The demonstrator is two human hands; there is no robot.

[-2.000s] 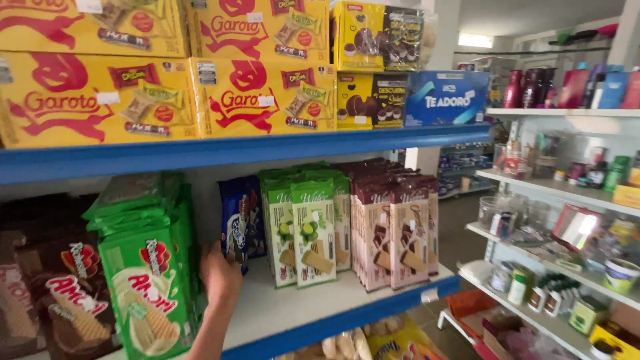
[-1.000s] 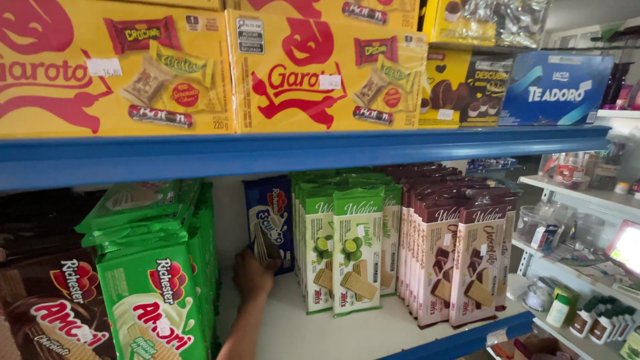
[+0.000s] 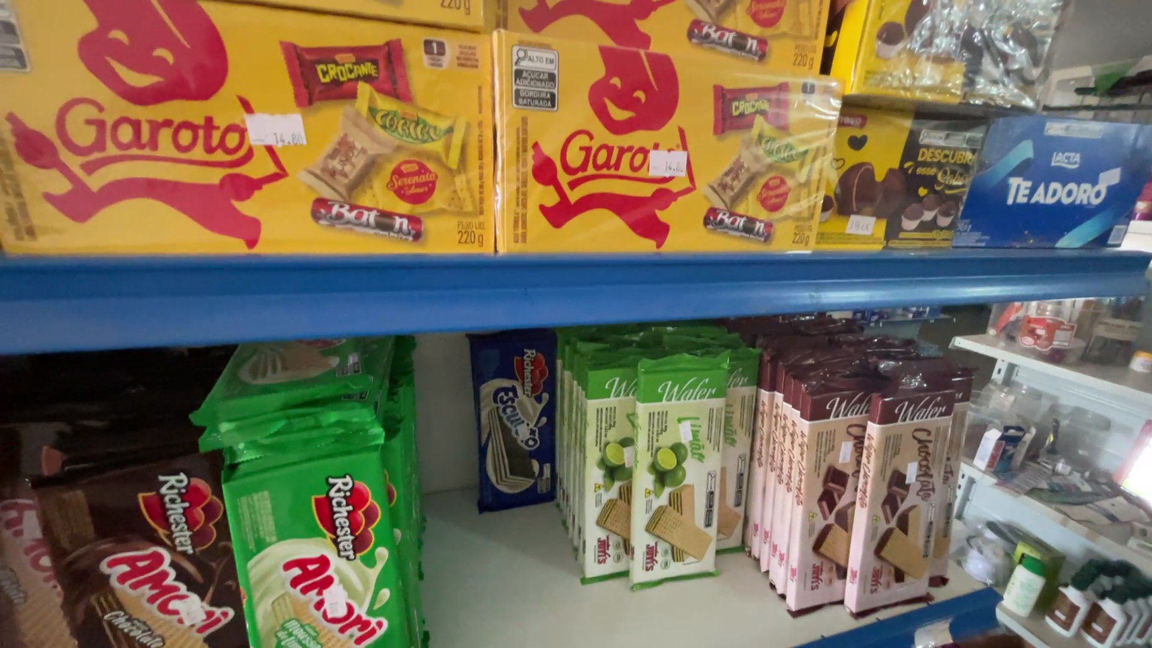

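Observation:
Neither my left hand nor my right hand shows now. A dark blue Richester wafer pack (image 3: 516,421) stands upright toward the back of the white shelf (image 3: 490,576). Directly right of it are rows of green lime wafer packs (image 3: 679,468), then brown and pink chocolate wafer packs (image 3: 903,504). To the left, green Richester Amori packs (image 3: 306,540) stand in a stack with some lying on top, beside dark brown Amori chocolate packs (image 3: 139,549).
A blue shelf edge (image 3: 540,290) crosses above the wafers. Yellow Garoto chocolate boxes (image 3: 243,135), a dark and yellow box (image 3: 886,180) and a blue Lacta box (image 3: 1048,184) sit on it. Another white shelf unit (image 3: 1071,382) with jars and bottles stands at the right.
A hand at the blue pack in both earlier frames has left the view. The blue pack stands against the lime wafers, seen whole. The view has moved closer.

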